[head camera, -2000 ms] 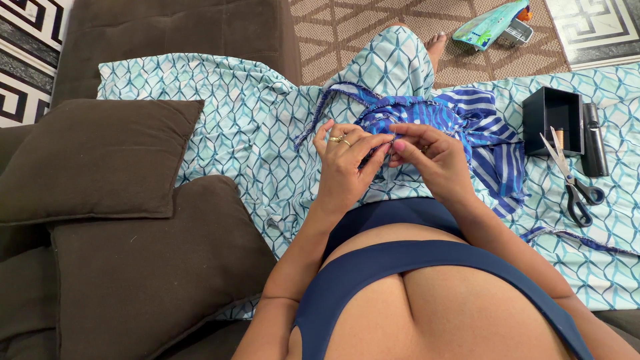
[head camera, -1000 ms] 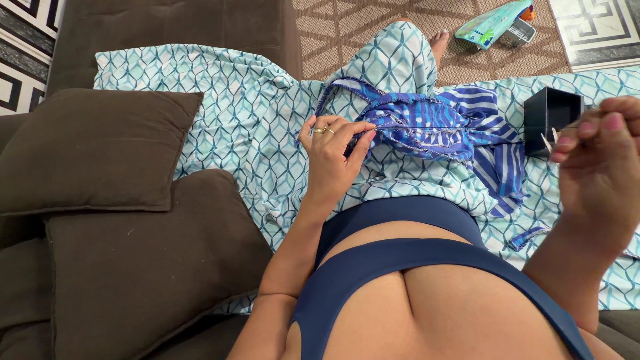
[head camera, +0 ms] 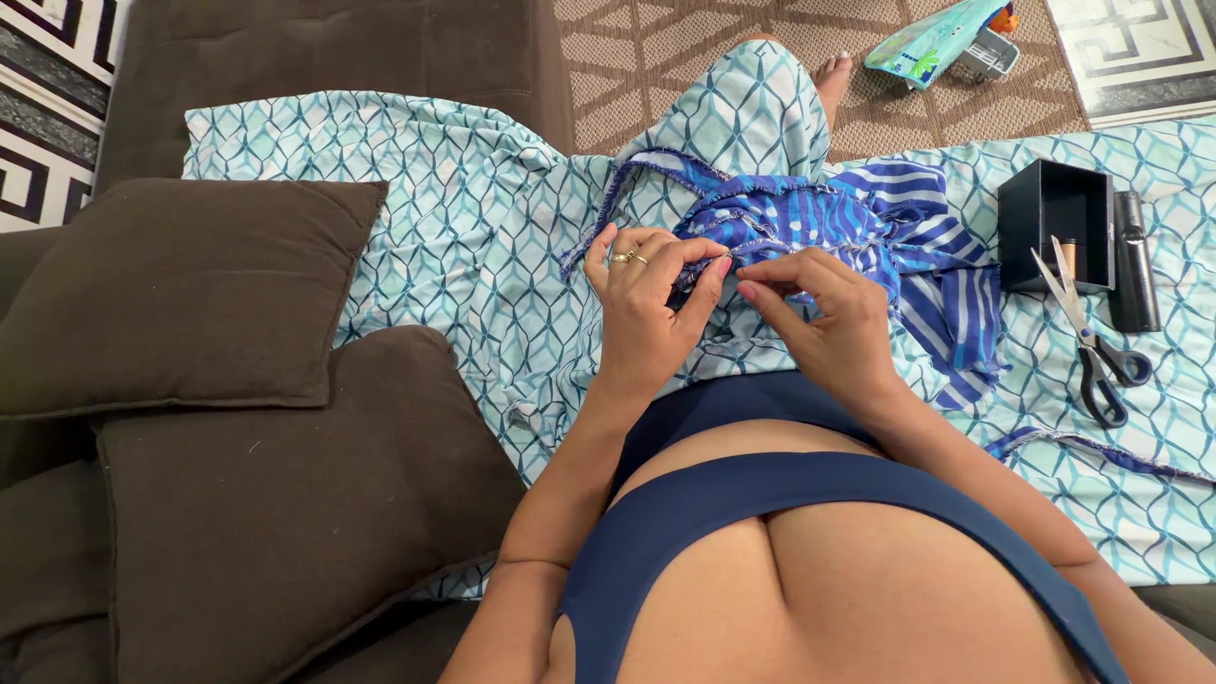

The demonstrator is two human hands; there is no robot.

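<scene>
Blue-and-white striped fabric (head camera: 798,214) with frayed edges lies bunched across my lap. My left hand (head camera: 655,294), with rings on one finger, pinches an edge of it between thumb and index finger. Just to the right, my right hand (head camera: 826,313) has its thumb and index finger brought close together at the same edge; whatever is between them is too small to make out. A pair of scissors (head camera: 1084,332) with dark handles rests partly open on the patterned sheet, its blade tips over the edge of a black box (head camera: 1021,228).
A black cylindrical case (head camera: 1133,266) lies beside the box. A narrow striped strip (head camera: 1092,445) trails over the patterned sheet (head camera: 456,228) at right. Brown cushions (head camera: 190,294) are stacked at left. A teal printed bag (head camera: 926,47) lies on the woven rug (head camera: 627,85).
My right hand, raised out to the right one second ago, is back beside my left hand at the fabric. My left hand has kept its pinch on the striped fabric.
</scene>
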